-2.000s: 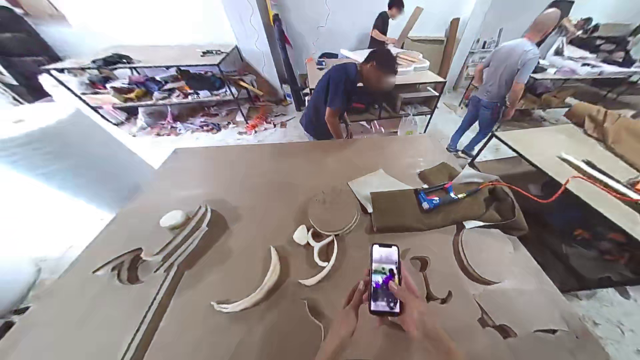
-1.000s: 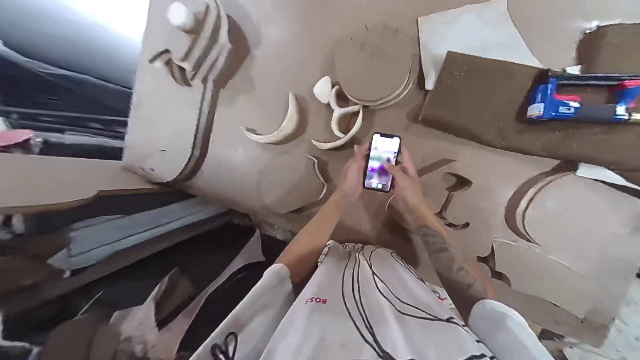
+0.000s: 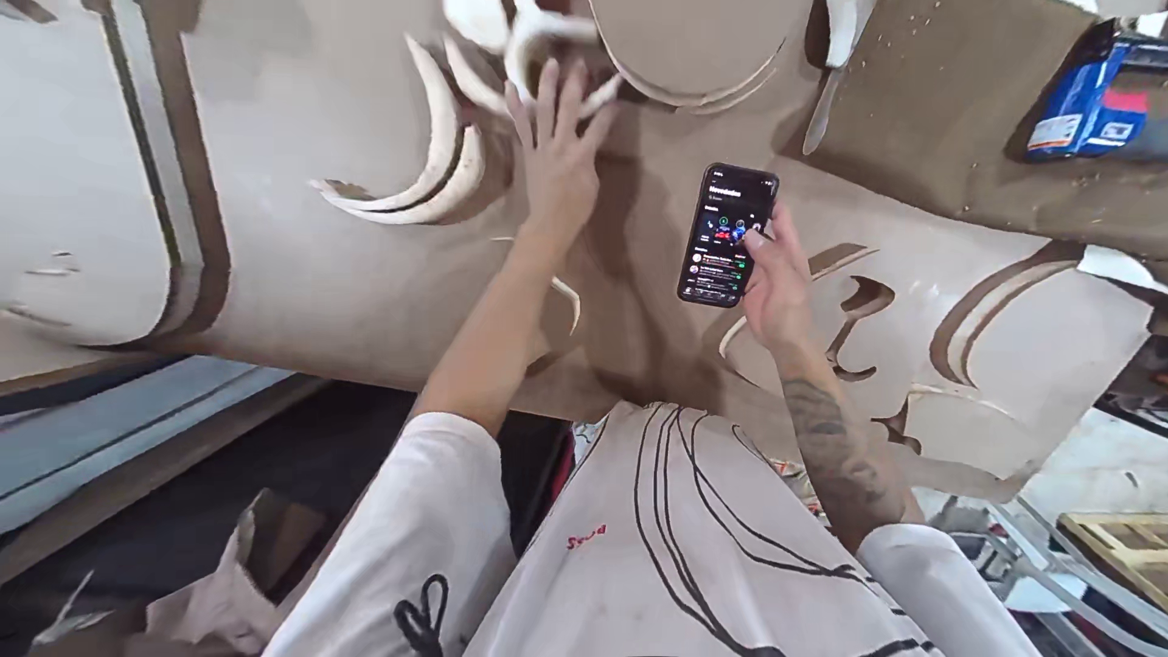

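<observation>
In my right hand (image 3: 780,274) is a smartphone (image 3: 728,235) with its screen lit, the thumb lying at the screen's edge. My left hand (image 3: 558,151) reaches forward with its fingers spread over the lower edge of a white curved cut piece (image 3: 525,55); whether the fingertips touch it is hard to tell, as that piece is blurred. Left of this hand lies a pale crescent-shaped piece (image 3: 436,151) on the brown sheet material (image 3: 365,292) of the table. A rounded white piece (image 3: 479,20) is at the top edge of the view.
A brown panel (image 3: 922,119) lies at the upper right, with a blue tool or pack (image 3: 1081,100) on it. Curved cut-outs (image 3: 858,319) show in the sheet at right. Below the table's left edge are long boards (image 3: 119,429) and scraps (image 3: 228,566).
My left hand has left the phone and moved forward left to the white curved piece. The phone is now in my right hand alone. The view has tilted down since the first frame.
</observation>
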